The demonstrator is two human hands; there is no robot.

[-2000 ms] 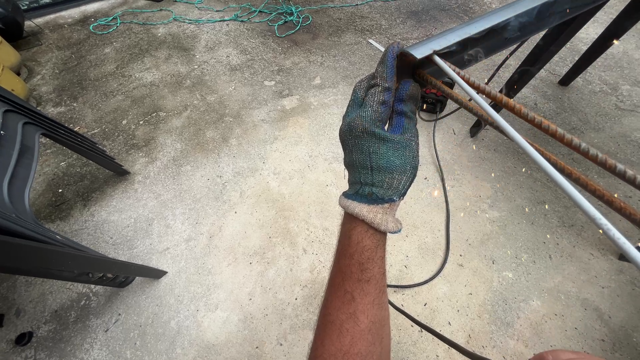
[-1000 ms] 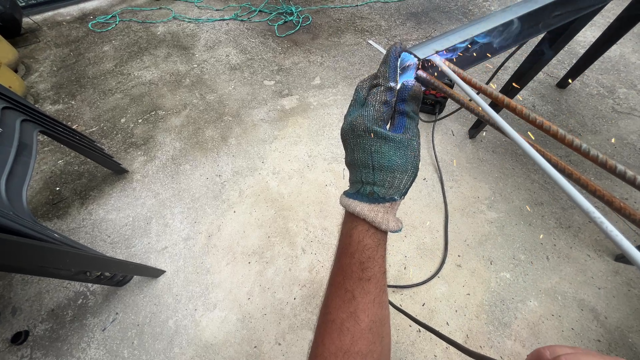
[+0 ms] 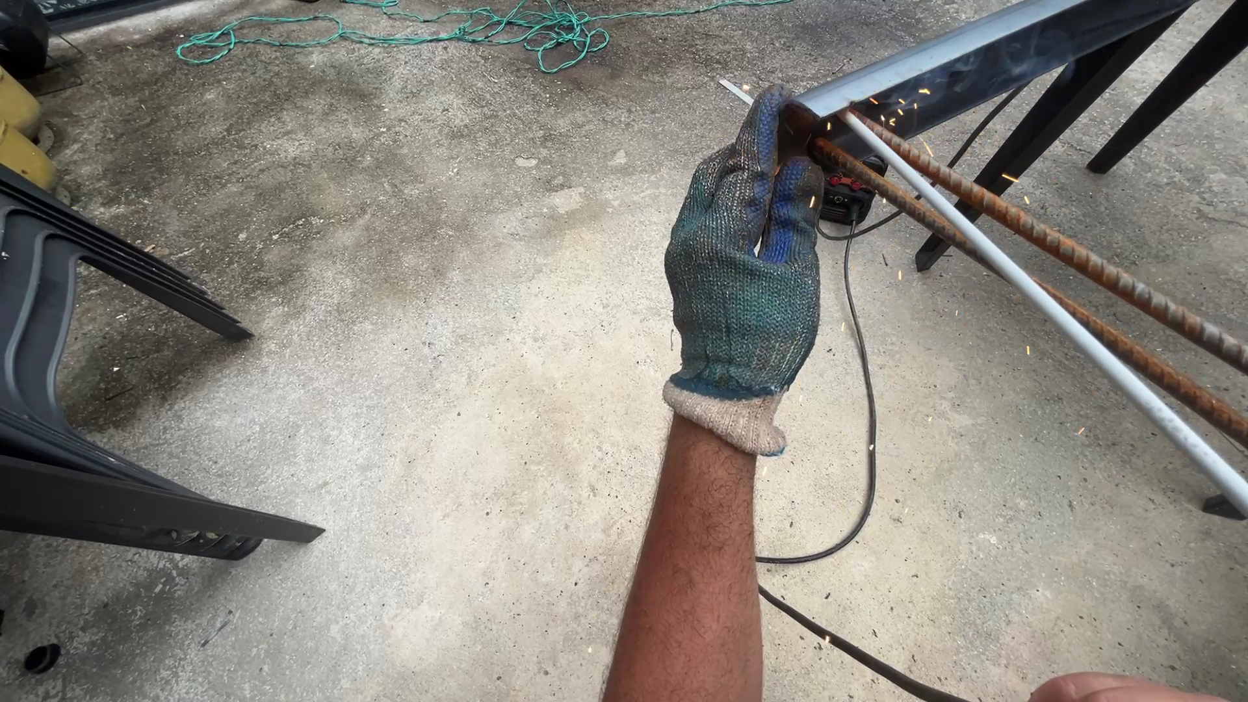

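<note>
My left hand (image 3: 746, 263), in a blue-green knitted glove, grips the near end of a grey metal profile (image 3: 916, 58); its fingertips are partly hidden. Two rusty ribbed steel bars (image 3: 1082, 255) (image 3: 1150, 375) run from that end toward the right edge. Above them lies a straight pale coated rod, apparently a welding electrode (image 3: 1043, 292), its far tip at the profile's end. Orange sparks fly around the tip and thin smoke drifts along the profile. Whatever holds the rod's near end is out of frame. My right hand is not identifiable; bare skin at the bottom right could be another body part.
Stacked dark plastic chairs (image 3: 107, 487) stand at the left. Dark legs (image 3: 1024, 146) are under the profile. A black-and-red device (image 3: 848, 195) sits on the concrete floor (image 3: 468, 409), near a black cable (image 3: 868, 390). Green cord (image 3: 468, 29) lies farther back, yellow objects (image 3: 19, 136) at the far left.
Sparks and a bluish glow one second ago at the profile's end have given way to orange sparks with fainter smoke. My left hand has stayed at the same place.
</note>
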